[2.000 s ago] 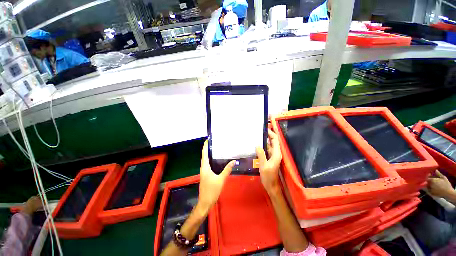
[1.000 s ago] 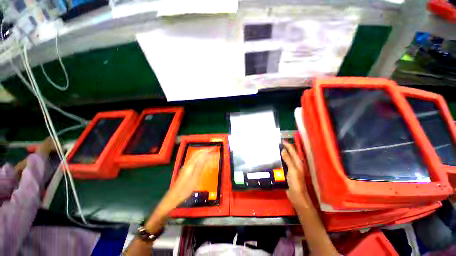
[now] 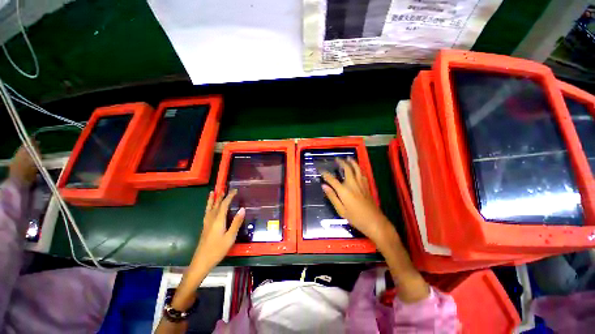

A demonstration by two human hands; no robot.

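Observation:
Two tablets lie side by side in orange-red foam trays in front of me. The left tablet (image 3: 259,189) has a dark screen with an orange square near its lower right corner. My left hand (image 3: 220,227) rests over its left edge, fingers apart, holding nothing. The right tablet (image 3: 318,207) shows a black screen with small light lines of text and a white bar low down. My right hand (image 3: 354,196) lies over its upper right part, fingers spread, fingertips at the screen. Whether each fingertip touches is hard to tell.
A tall stack of trayed tablets (image 3: 515,147) stands at the right. Two trayed tablets (image 3: 173,140) lie at the left, beside white cables (image 3: 40,156). Another person's arm (image 3: 16,189) is at the far left. Paper sheets (image 3: 228,39) hang behind. A white tray is below the line's edge.
The right tablet, held up at first, now lies in its foam tray. The left tablet's screen went from orange to dark. Both hands rest over the screens, and the view has tilted down.

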